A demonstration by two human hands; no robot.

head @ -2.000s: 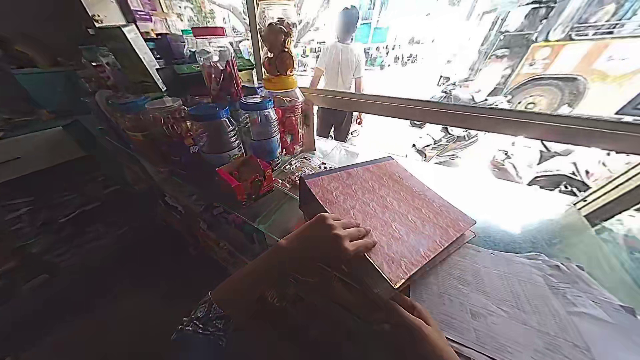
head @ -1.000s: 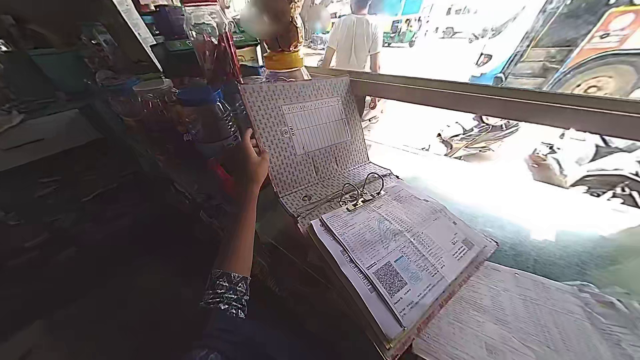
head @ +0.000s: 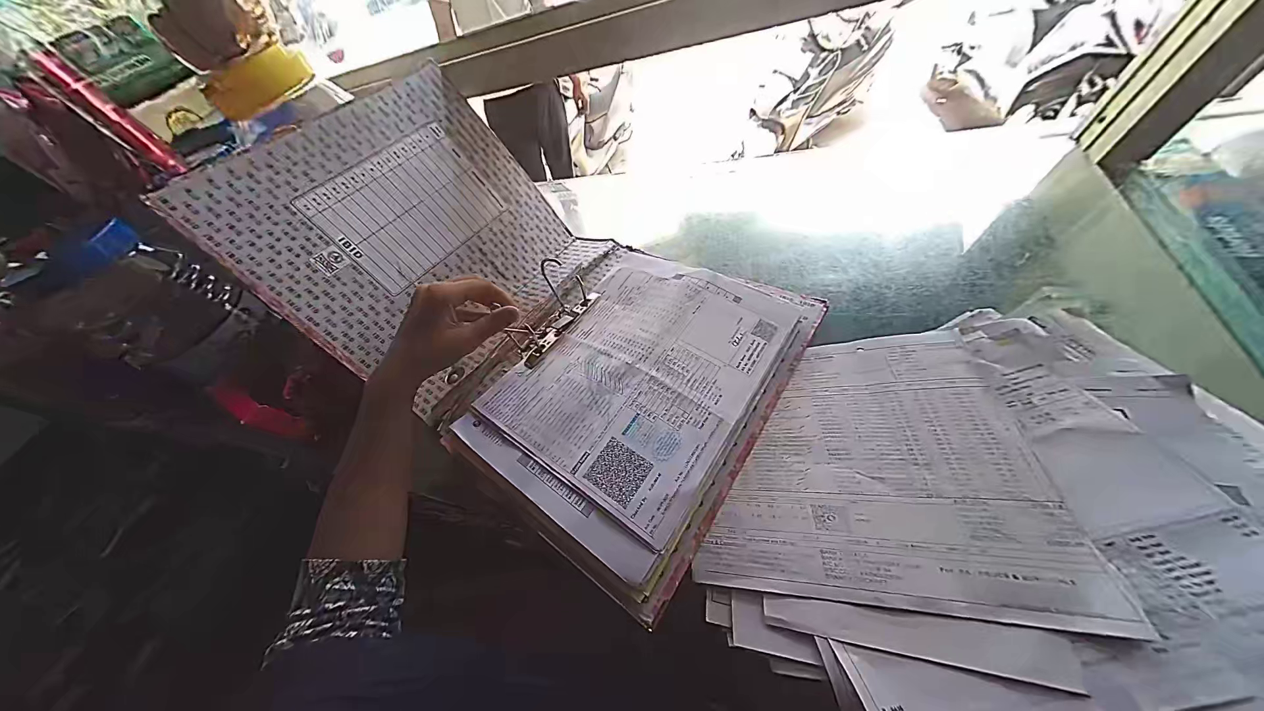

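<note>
A lever arch file lies open on the glass counter, its patterned front cover [head: 395, 217] folded back to the left. Printed papers [head: 642, 385] fill its right side. My left hand [head: 454, 321] is at the metal ring mechanism [head: 558, 321], with thumb and fingers close to the lower ring; whether they grip it cannot be told. The upper ring arches up beside the papers. My right hand is out of view. To the right of the file, a spread stack of loose printed sheets [head: 889, 474] rests on the counter.
Left of the file stand jars, one with a yellow lid [head: 259, 84] and one with a blue lid [head: 104, 242], near a red object [head: 262, 410]. A metal window frame [head: 612, 39] runs behind the counter. Outside are a person [head: 533, 123] and parked motorcycles [head: 829, 74].
The closed file has been opened. My left hand has moved from the raised cover to the rings. My right hand, on the file two seconds ago, is no longer seen. The view has moved closer.
</note>
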